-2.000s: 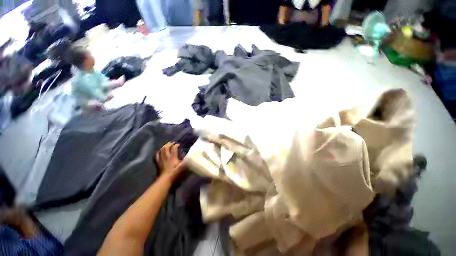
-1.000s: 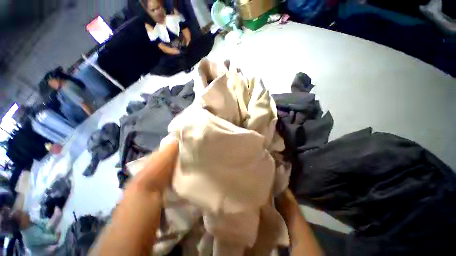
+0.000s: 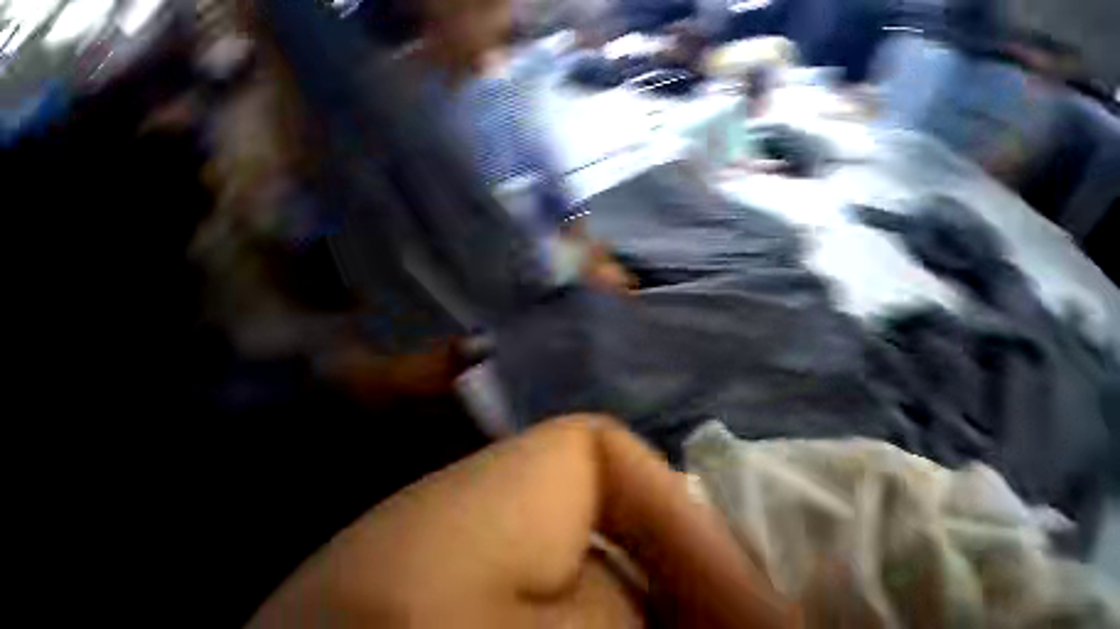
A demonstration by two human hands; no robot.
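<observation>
The beige garments (image 3: 860, 504) are a crumpled pale bundle at the bottom right, cut off by the lower edge. My left arm is bent in the bottom middle, and its forearm runs down and right to the bundle's left side. My left hand does not show; it lies past the lower edge or behind the cloth. My right hand is not in the picture. The whole view is strongly blurred, so any grip on the beige garments is hidden.
Dark grey garments (image 3: 725, 350) lie on the white table (image 3: 878, 264) beyond the bundle. More dark garments (image 3: 983, 356) lie at the right. Another person in a blue patterned top (image 3: 510, 135) is at the table's left side. The far left is very dark.
The view has swung to the left and blurred. The beige bundle, held up between both my arms a second ago, now shows low at the right. My right arm has left the picture.
</observation>
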